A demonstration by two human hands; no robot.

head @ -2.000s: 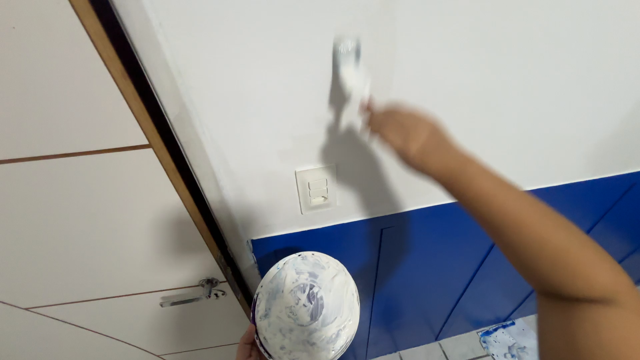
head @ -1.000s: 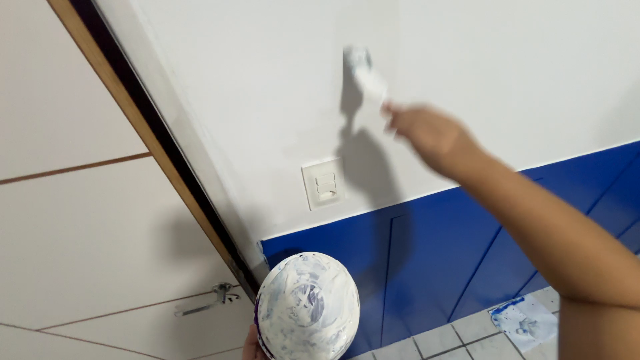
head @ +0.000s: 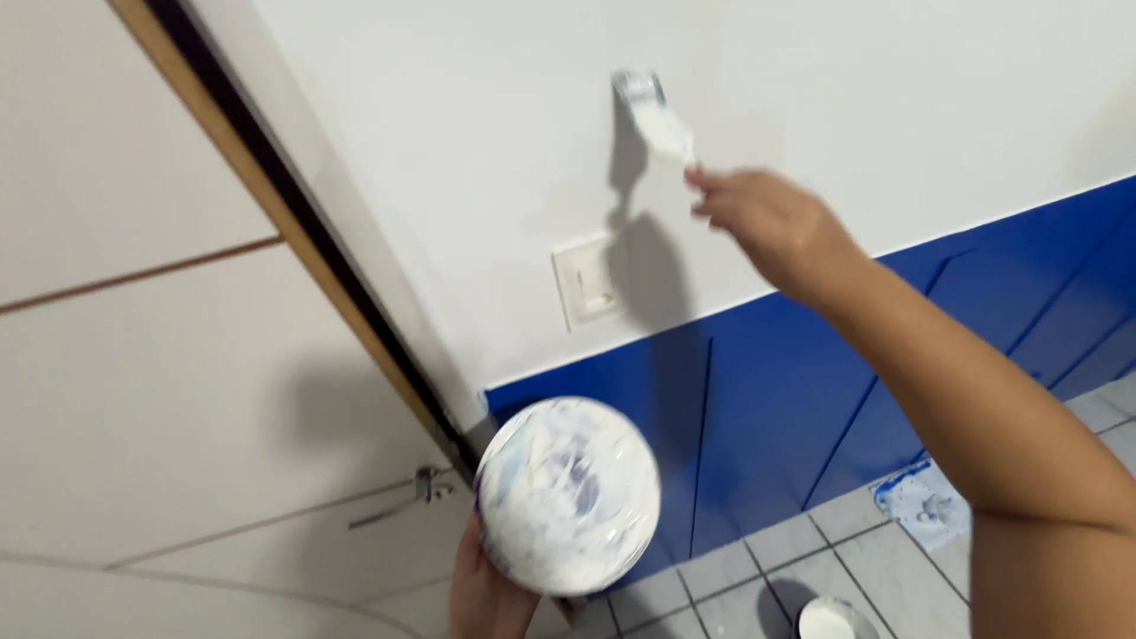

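Note:
My right hand grips the handle end of a paintbrush, its paint-covered bristles against the white wall above a white wall socket or switch plate. The brush's metal band and handle are smeared with white paint. Low in the middle, my left hand holds a round lid or shallow container from below and the left side; its face is coated in white paint with bluish-purple streaks. Most of the left hand's fingers are hidden behind it.
Blue panelling covers the lower wall. At left stands a pale door with a metal handle and a wooden edge. On the tiled floor are a paint-stained sheet and a round container of white paint.
The brush in my right hand has stayed on the wall above the plate, its angle slightly changed. The view has shifted, and the paint container on the floor has come into sight.

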